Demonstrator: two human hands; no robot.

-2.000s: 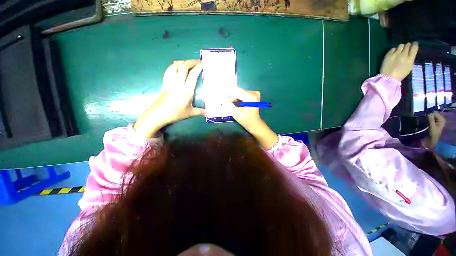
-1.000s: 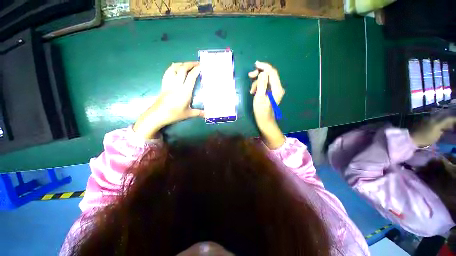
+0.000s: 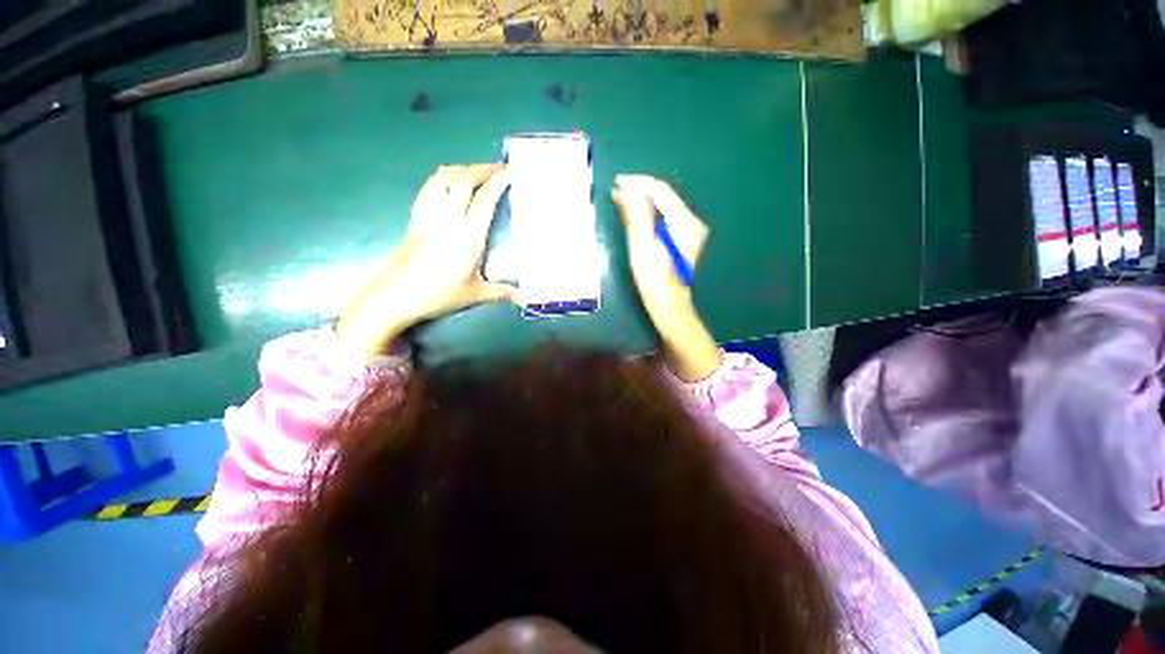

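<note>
A smartphone (image 3: 555, 228) with a bright white screen is upright in front of me over the green mat (image 3: 741, 166). My left hand (image 3: 447, 243) grips it along its left edge, thumb near the bottom corner and fingers near the top. My right hand (image 3: 661, 249) is just right of the phone, not touching it. It holds a blue pen (image 3: 675, 252) against the palm, with the index finger raised beside the screen.
A black foam tray (image 3: 70, 230) lies at the left. A scribbled wooden board (image 3: 613, 28) is at the back. At the right, several lit phones (image 3: 1083, 217) stand in a dark tray beside a person in a pink smock (image 3: 1086, 422). A blue stool (image 3: 77, 479) is at lower left.
My right hand has left the screen, moved right, then come slightly back toward the phone. My left hand keeps its hold. The neighbour's arm has drawn back from the bench.
</note>
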